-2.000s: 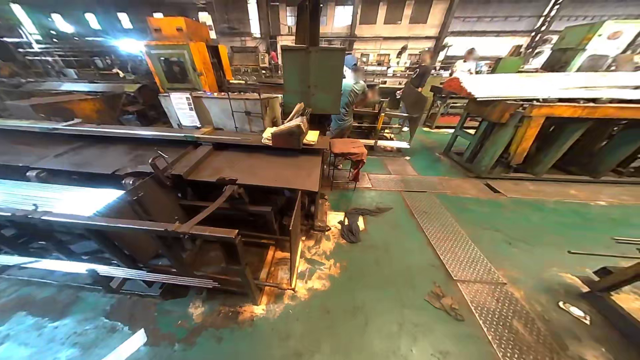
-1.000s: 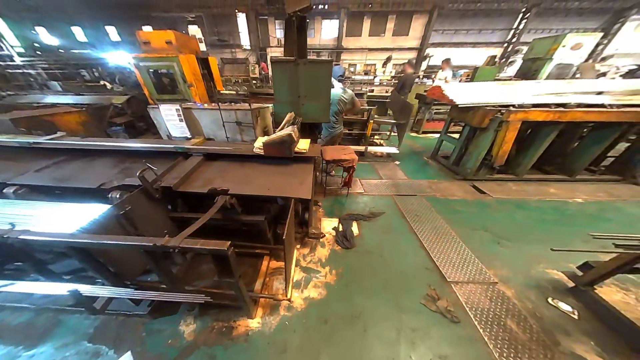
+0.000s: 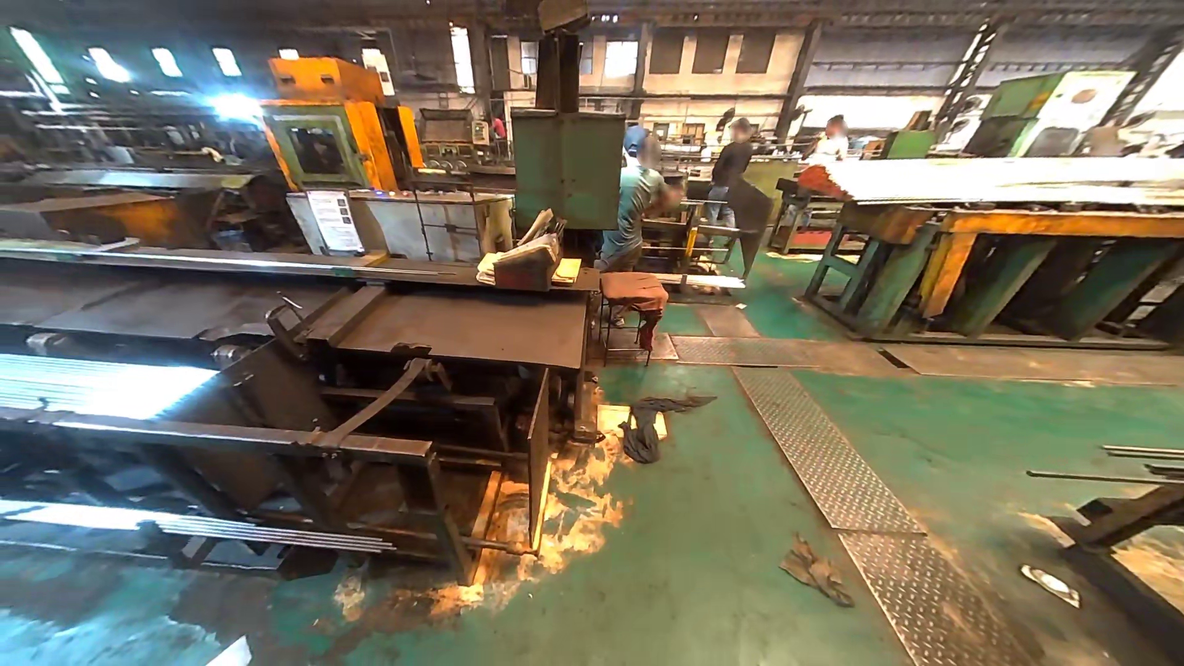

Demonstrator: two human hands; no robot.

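Neither my left hand nor my right hand shows in the head view. Nearest to me, on the left, stands a dark steel machine bed (image 3: 472,326) with a lower frame holding bright metal bars (image 3: 102,384). Papers or folded cloths (image 3: 532,254) lie in a holder on its back ledge. Beside its end stands a stool with a reddish cloth cover (image 3: 634,291). A dark rag (image 3: 643,435) lies on the green floor by the machine's foot, partly over a pale sheet. Farther right, a brown rag (image 3: 816,571) lies near the tread plates.
Tread plates (image 3: 823,444) run along the floor. A green and orange rack (image 3: 1036,225) carries long bright stock at the right. A dark stand with rods (image 3: 1110,518) juts in at the right edge. Several people, one in a teal shirt (image 3: 632,208), are farther back. An orange machine (image 3: 324,125) stands left.
The view has shifted slightly, and a pale piece at the lower left edge shows in differing amounts. No hand appears in any frame.
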